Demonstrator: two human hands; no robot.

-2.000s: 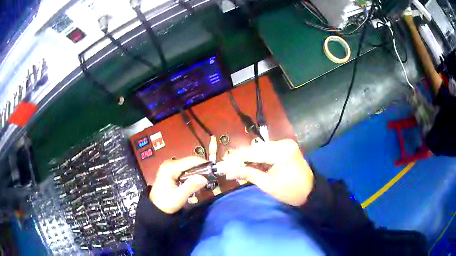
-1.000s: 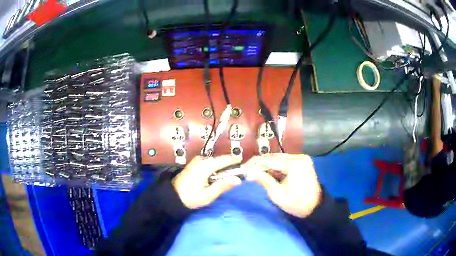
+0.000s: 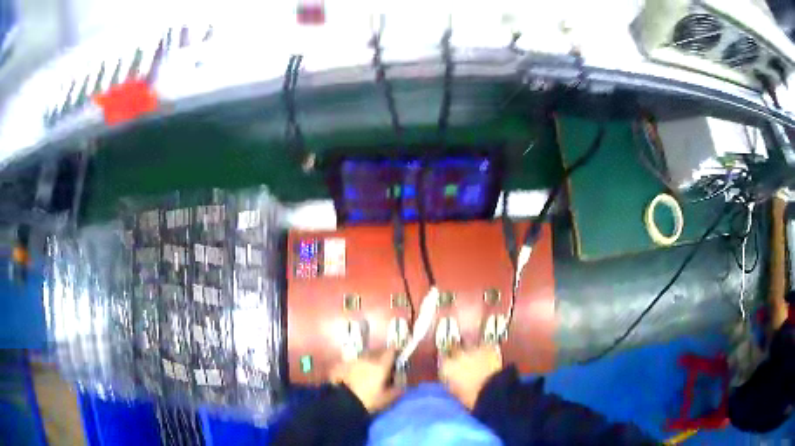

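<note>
My left hand (image 3: 370,380) is at the near edge of the red-brown test fixture box (image 3: 471,253), beside the second socket from the left. A small dark thing shows at its fingertips, too blurred to name. My right hand (image 3: 472,369) lies just below the two right test sockets (image 3: 448,333), fingers pointing forward; what is under it is hidden. A white-ended test lead (image 3: 422,324) runs between the hands, and another white lead end (image 3: 523,261) is at the right. The lit display (image 3: 418,190) stands behind the fixture.
A shiny blister tray (image 3: 205,296) with rows of units lies left of the fixture. The white shelf (image 3: 235,61) bears a red marker (image 3: 127,101) and black cables hang from it. A pale tape ring (image 3: 664,219) lies on a green board at right. A person's dark sleeve (image 3: 767,392) shows far right.
The hands have moved apart and forward onto the fixture's near edge; the cylinder held between them no longer shows clearly. The view has tilted up to show the shelf. The right-hand lead end lies differently.
</note>
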